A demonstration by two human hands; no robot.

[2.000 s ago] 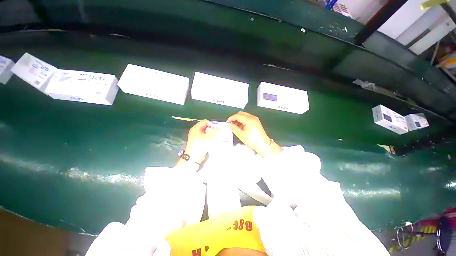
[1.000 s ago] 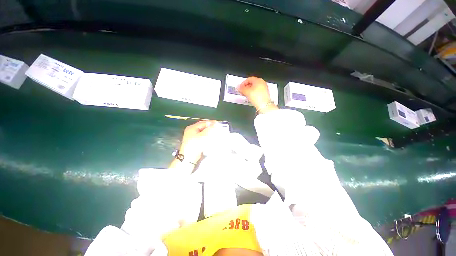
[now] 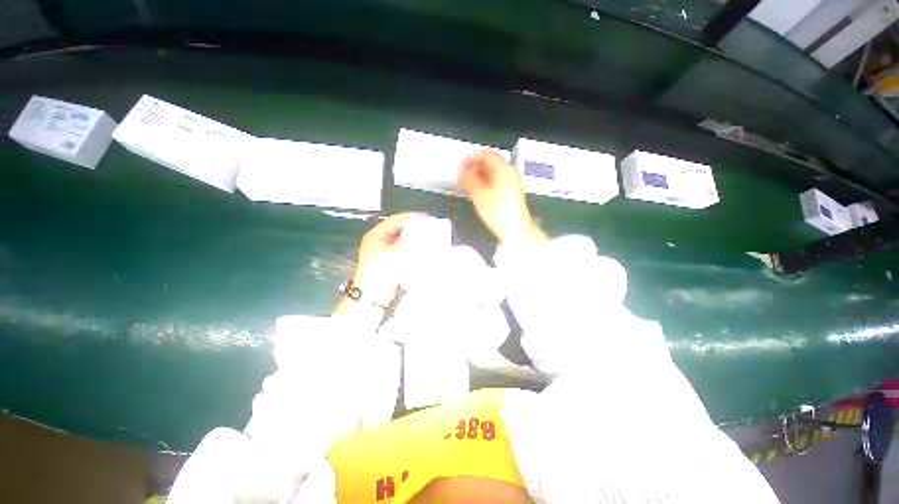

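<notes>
My left hand (image 3: 382, 258) holds the top end of the white label strip (image 3: 430, 232) between its fingertips, over the near edge of the conveyor; the strip is overexposed. My right hand (image 3: 490, 189) reaches over the belt. Its fingers are bunched at the front right part of a white product box (image 3: 424, 160) with no dark block showing. Whether a label is under or in its fingertips cannot be told. The box just right of it (image 3: 565, 171) shows a dark purplish label, and so does the following box (image 3: 670, 181).
More white boxes lie to the left on the green conveyor belt (image 3: 325, 98), one of them angled (image 3: 182, 141). Two small boxes (image 3: 826, 212) are at the far right. A shiny ledge (image 3: 148, 315) runs under my forearms. A dark round object on a stand (image 3: 873, 428) is at lower right.
The boxes have moved right along the belt. My right hand went from the strip to one box, which now shows a label, and is now at the box to its left. My left hand stayed with the strip.
</notes>
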